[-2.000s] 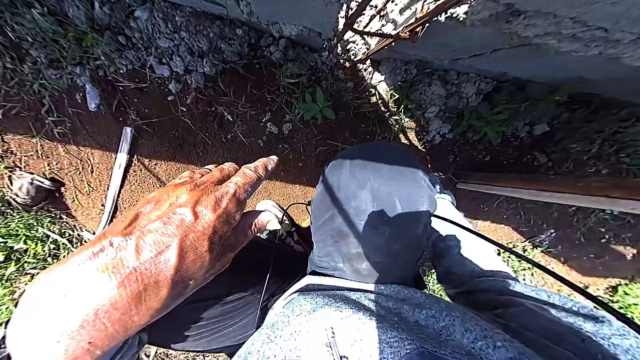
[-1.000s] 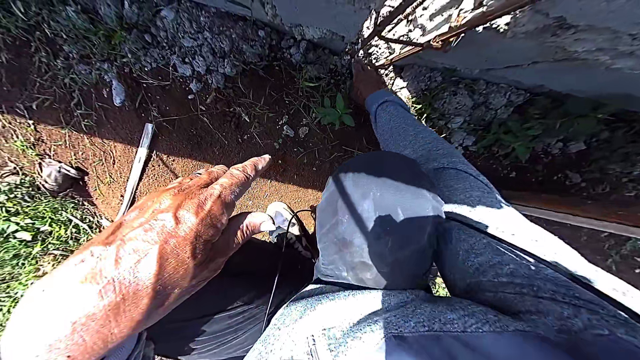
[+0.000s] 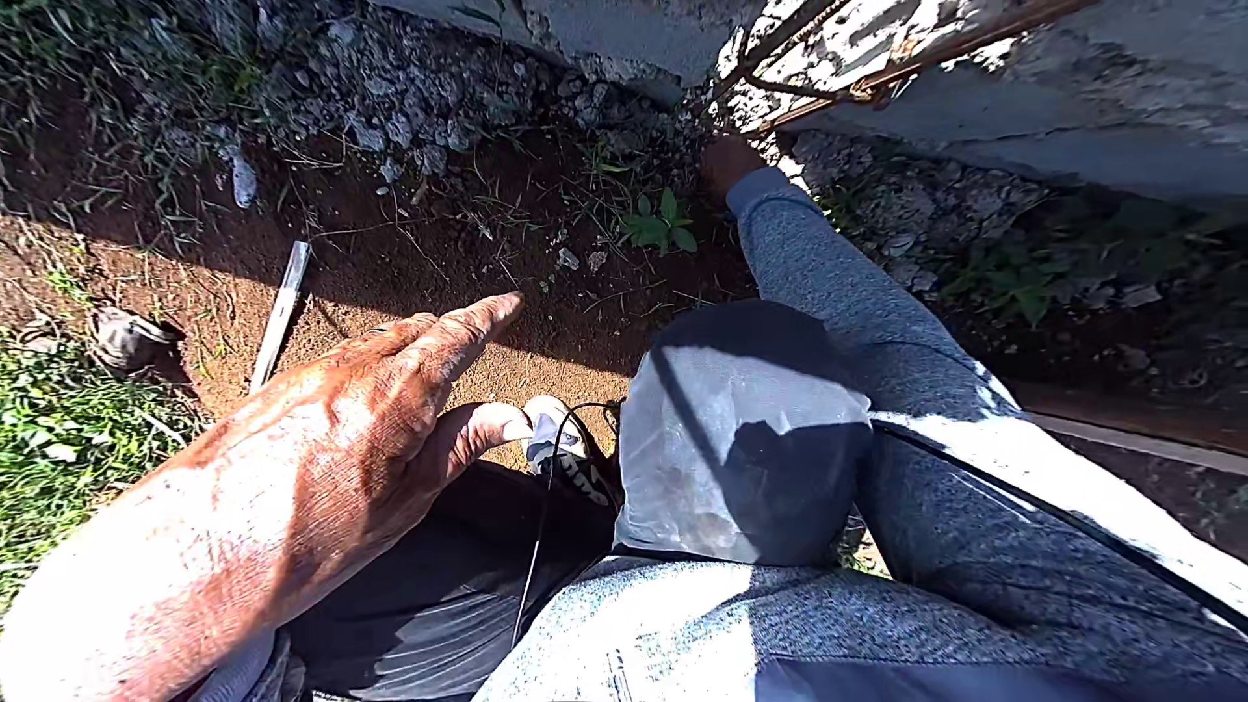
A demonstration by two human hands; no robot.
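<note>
My left hand (image 3: 361,419) is raised in front of me on the left, fingers extended and thumb apart, holding nothing. My right arm in a grey sleeve (image 3: 838,253) reaches forward to the foot of the concrete wall. There my right hand (image 3: 731,161) lies in dark shade beside the rusty steel bars (image 3: 829,93); its fingers and anything in them cannot be made out. My bent knee in dark trousers (image 3: 741,439) stands between the arms. A thin black cord (image 3: 1033,526) runs over the right sleeve, and another hangs by my shoe (image 3: 561,439).
A concrete wall (image 3: 624,34) with rubble (image 3: 419,117) at its foot crosses the top. A narrow metal or wooden strip (image 3: 280,317) lies on the soil at left, near a crumpled cloth-like thing (image 3: 127,336). A long board or bar (image 3: 1141,434) lies at right.
My right arm, not reaching forward two seconds ago, now extends to the wall's foot by the steel bars. My left hand keeps nearly the same pose.
</note>
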